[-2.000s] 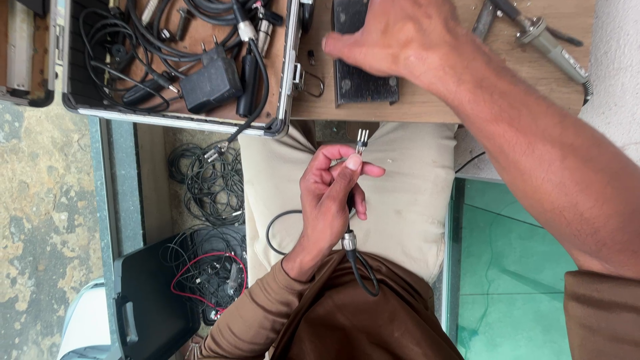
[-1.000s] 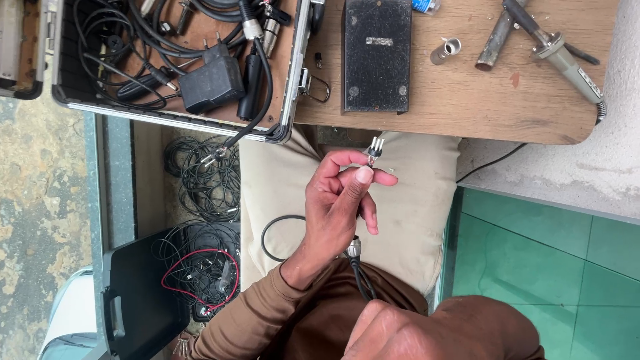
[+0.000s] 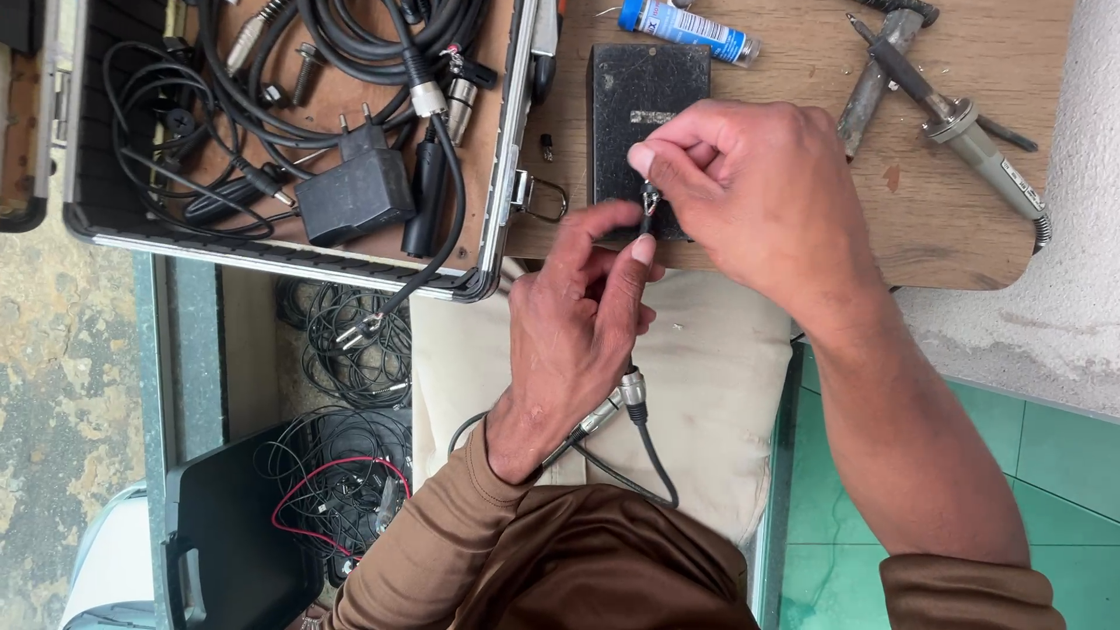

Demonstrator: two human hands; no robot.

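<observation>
My left hand grips a black cable just below its bared wires, near the front edge of the wooden table. Above it, my right hand pinches the small connector insert at the cable's end between thumb and fingertips. Behind both hands lies a black box, partly covered by them. Metal connector shells sit on the cables over my lap, below my left hand. Another cable end with bare pins hangs from the open case at the left.
The open case holds coiled cables, a black power adapter and loose connectors. A soldering iron rests across a metal piece at the right. A blue-capped tube lies behind the box. Tangled wires fill a lower black case.
My right hand has come in from the lower edge to the connector insert. My left hand and the insert have moved up, over the table edge. The view has moved closer.
</observation>
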